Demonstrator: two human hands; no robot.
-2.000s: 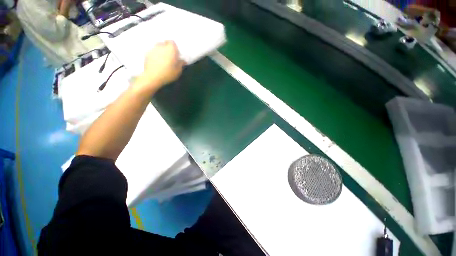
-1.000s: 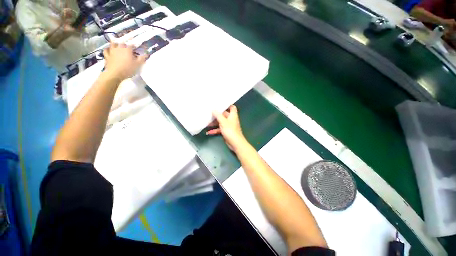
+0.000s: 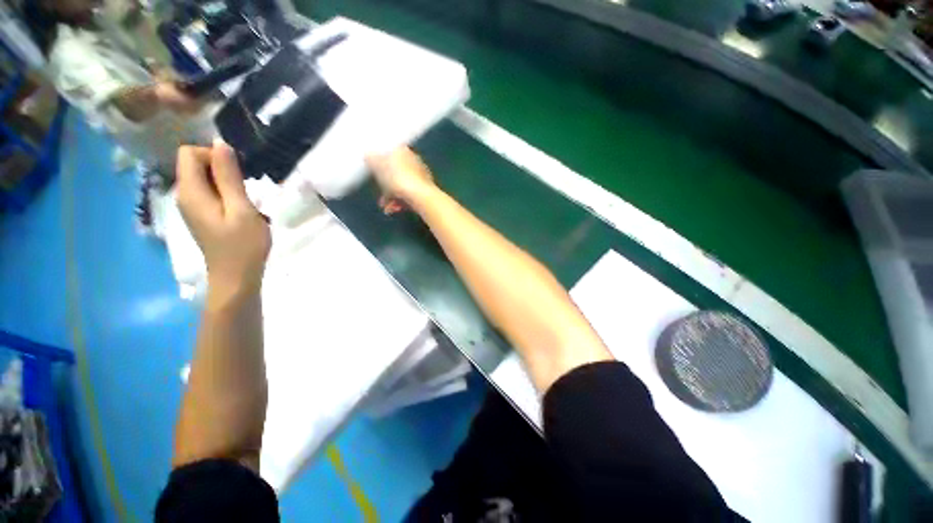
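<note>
My left hand (image 3: 223, 220) is raised at the upper left. Its fingertips pinch the near edge of a flat black unit (image 3: 307, 110) with a white label and a thin yellowish line. The unit is tilted and blurred, over the left part of a white foam tray (image 3: 414, 87). My right hand (image 3: 404, 182) is at the tray's near edge, thumb against it and fingers curled below, partly hidden. The tray lies at the far end of the green-topped bench.
A speckled round disc (image 3: 714, 361) lies on a white sheet (image 3: 634, 306), with a black cylinder (image 3: 855, 490) at lower right. White stacked foam (image 3: 317, 317) stands left of the bench. A pale rail (image 3: 573, 194) runs along it. A person (image 3: 97, 77) is at far left; a translucent tray (image 3: 900, 245) at right.
My left hand has lifted the black unit off the tray area and holds it up. The tray and my right hand have shifted towards the far left in the picture. The camera view has also shifted.
</note>
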